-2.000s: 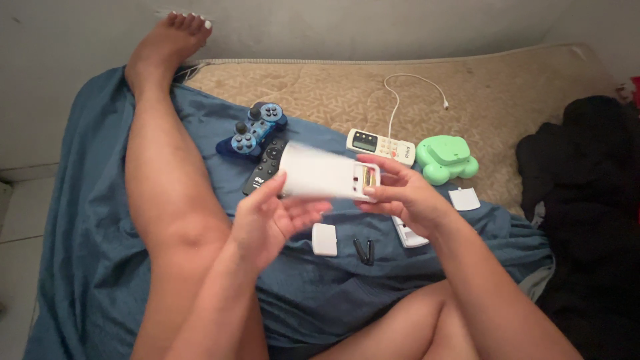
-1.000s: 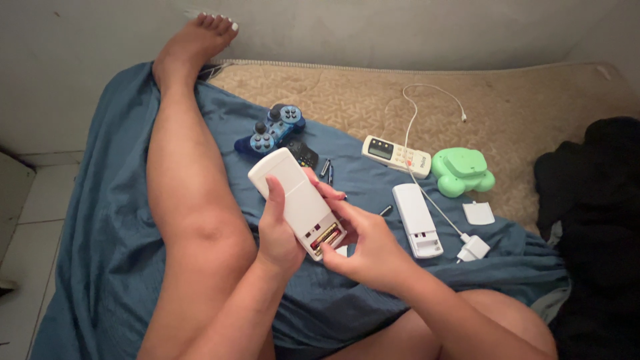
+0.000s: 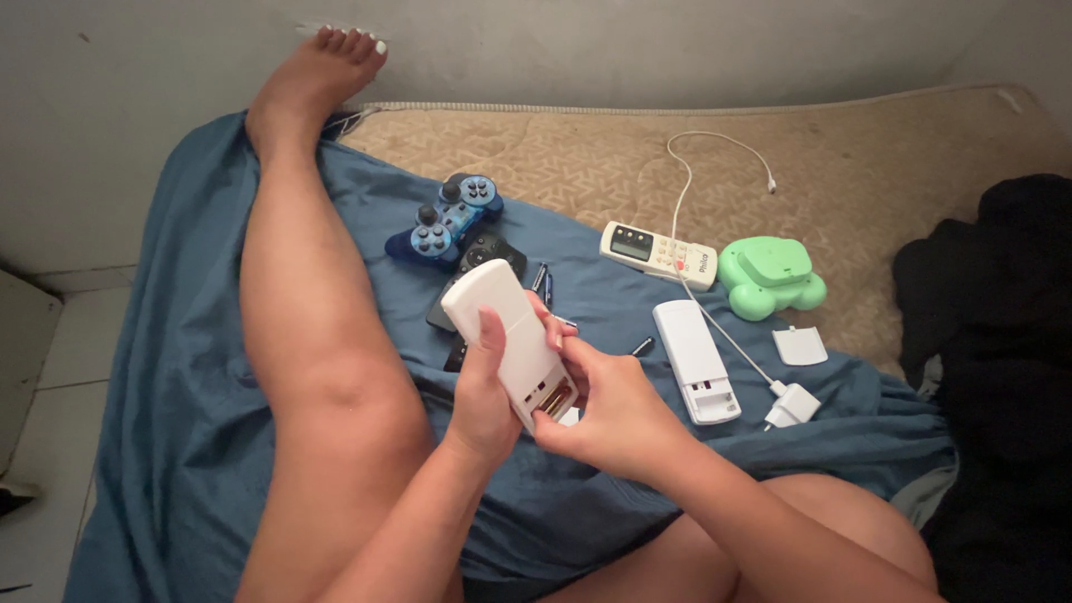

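My left hand [image 3: 487, 394] grips a white remote control [image 3: 509, 335], back side up and tilted, its battery compartment [image 3: 553, 397] uncovered at the lower end with batteries showing inside. My right hand [image 3: 615, 410] pinches that lower end, the thumb at the compartment's edge and fingers behind. A second white remote [image 3: 691, 356] lies to the right with its compartment uncovered and no battery seen in it. A white battery cover [image 3: 800, 346] rests farther right. Several dark batteries [image 3: 548, 290] lie just beyond my left fingers, and another [image 3: 642, 346] lies beyond my right hand.
A blue game controller [image 3: 450, 219] and black remotes [image 3: 487, 251] lie beyond my hands. To the right are a cream Philco remote [image 3: 658, 255], a green plastic object [image 3: 769, 276], and a white charger [image 3: 791, 405] with cable. A blue sheet [image 3: 184, 352] partly covers the mattress [image 3: 586, 155]; black fabric [image 3: 997, 377] lies at right.
Two seconds ago my hands held the white remote nearly level; it now slants, compartment end toward me. My right hand has moved from its right end to its lower end.
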